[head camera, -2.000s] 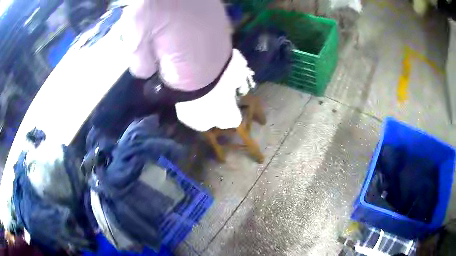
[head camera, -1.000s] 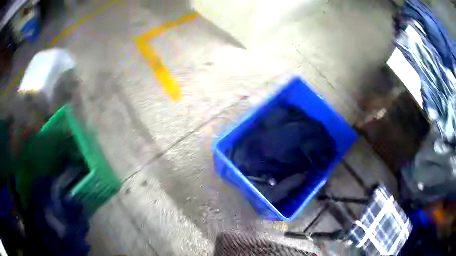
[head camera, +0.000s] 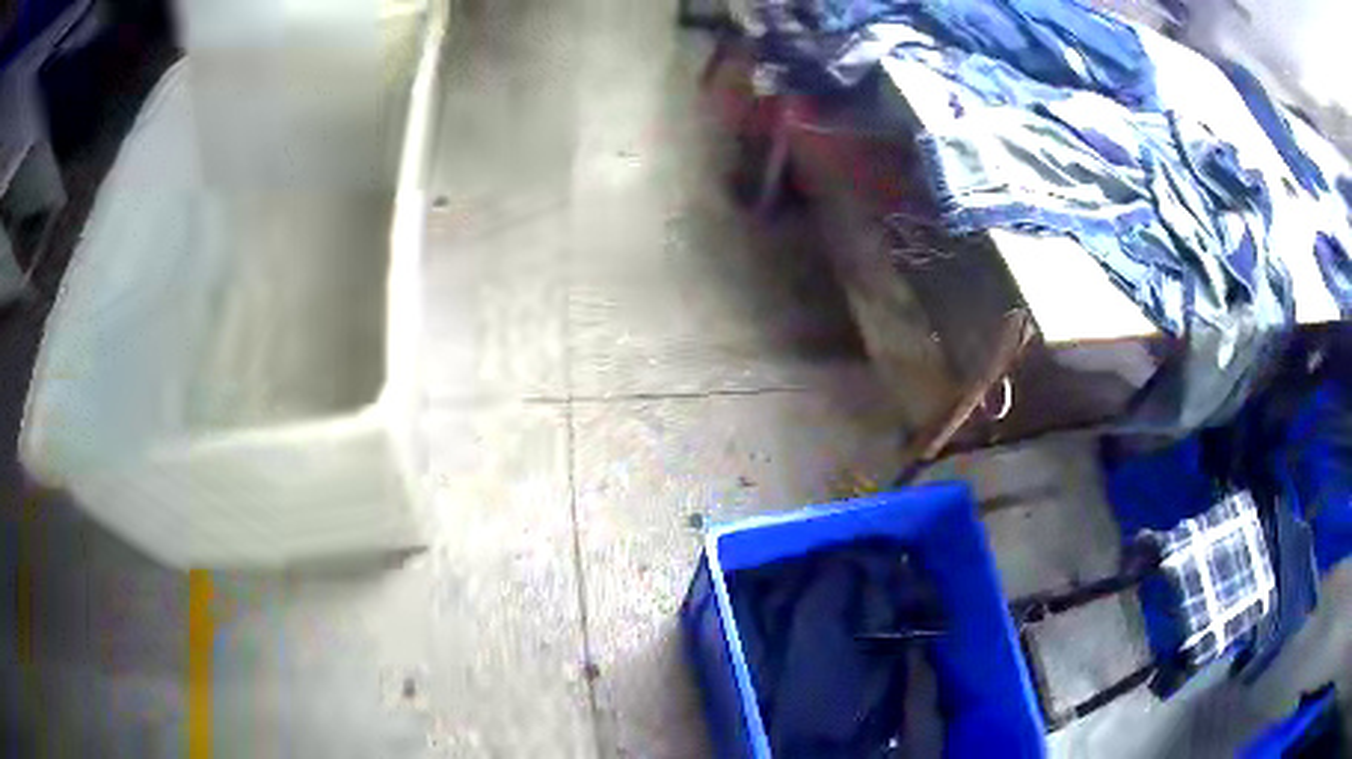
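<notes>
Neither of my hands is in the picture. A blue plastic crate (head camera: 996, 615) stands on the floor at the bottom centre-right. Dark denim (head camera: 838, 645) lies in it. A white table (head camera: 1075, 289) is at the upper right, with a heap of blue and pale denim garments (head camera: 1097, 163) on it. Some of the denim hangs over the table's near edge.
A large whitish bin (head camera: 282, 482) stands at the left. A stool with a checked cushion (head camera: 1216, 571) is right of the crate, beside more blue crates and denim. A yellow line (head camera: 199, 660) marks the floor at the lower left. A brown stick-like piece leans by the table.
The view has swung right, away from the seated person and the green crate. The whitish bin and more of the table have come in, and the blue crate now sits lower in the picture.
</notes>
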